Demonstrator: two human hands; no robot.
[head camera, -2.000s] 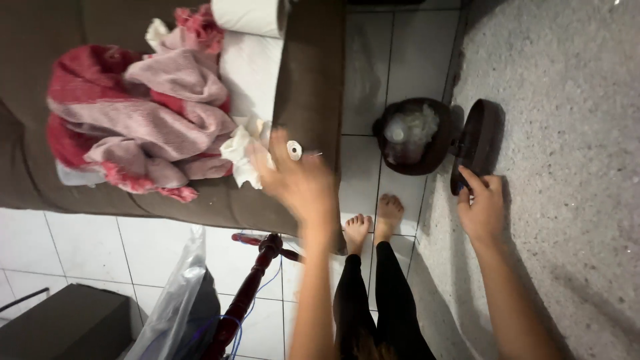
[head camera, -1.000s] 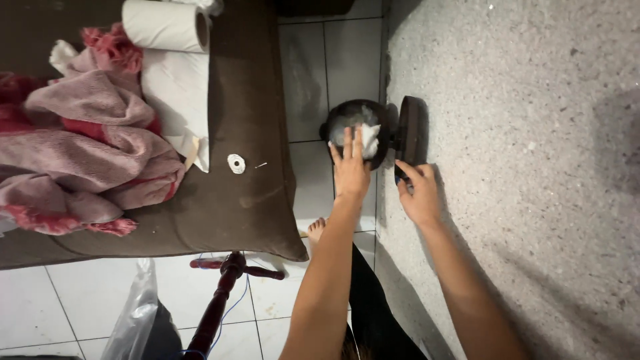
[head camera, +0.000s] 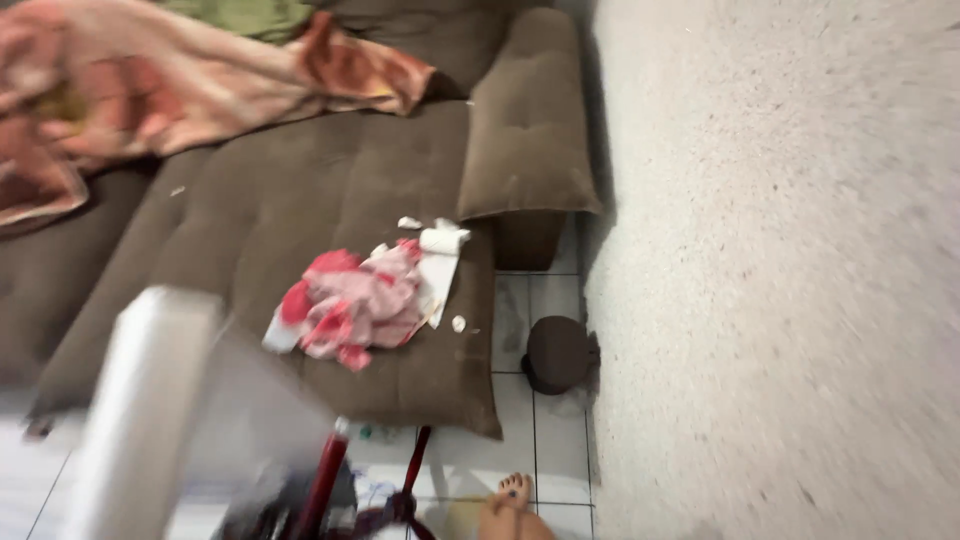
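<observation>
Neither of my hands shows in the head view. A dark round bin (head camera: 556, 355) stands on the floor tiles beside the wall, its lid down, so its contents are hidden. On the brown sofa seat (head camera: 300, 195) lies a crumpled pink and red cloth (head camera: 367, 300). A paper roll (head camera: 442, 241) rests at the cloth's upper right, with a white sheet (head camera: 439, 281) trailing from it. A small white disc (head camera: 458, 324) sits to the right of the cloth, near the seat's edge.
The speckled wall (head camera: 772, 262) rises on the right. A sofa armrest (head camera: 525, 120) and a patterned blanket (head camera: 187, 82) are at the top. A bare foot (head camera: 515, 491), dark red wooden legs (head camera: 403, 506) and a blurred white bar (head camera: 142, 420) show lower down.
Both hands have left the view. The bin's lid, raised earlier with my right hand at it, is now down. The view has shifted widely and takes in more of the sofa.
</observation>
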